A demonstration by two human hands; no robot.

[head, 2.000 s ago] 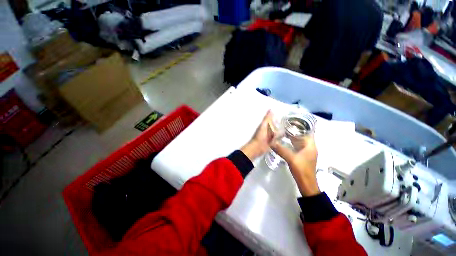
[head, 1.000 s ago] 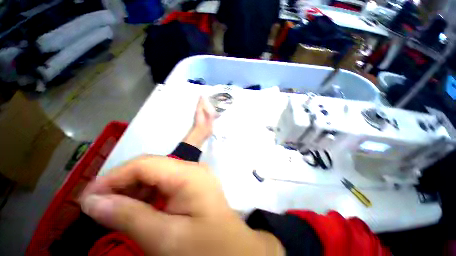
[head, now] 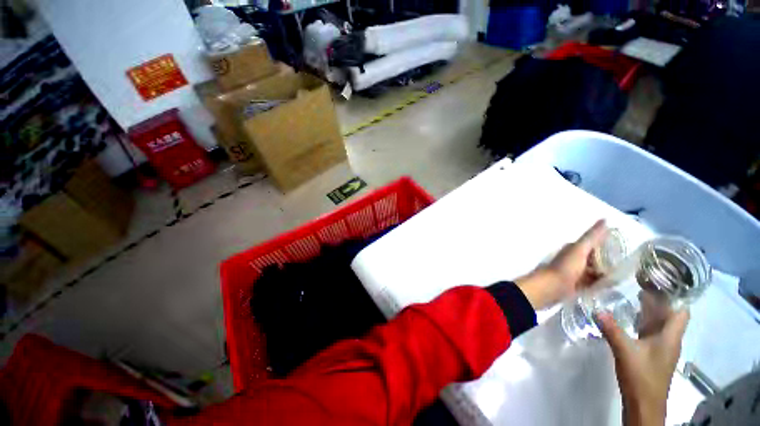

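A clear glass jar (head: 673,268) with a ringed rim is held above the white table (head: 467,225) at the right. My right hand (head: 650,345) grips it from below, thumb to the left. My left hand (head: 579,262) holds a small round clear piece (head: 611,248), perhaps a lid, beside the jar. Another round clear glass part (head: 583,318) shows between the hands; whether it belongs to the same jar I cannot tell. Some fingertips are hidden behind glass.
A red crate (head: 237,320) with dark cloth stands left of the table. A pale blue trough (head: 667,179) runs along the far edge. A small metal piece (head: 700,377) lies at right. A grey dotted thing (head: 737,408) fills the lower right corner. Cardboard boxes (head: 296,137) stand behind.
The view has swung left, and the sewing machine has left it. My right hand has moved from near the camera to the jar. My left hand now holds the small clear piece.
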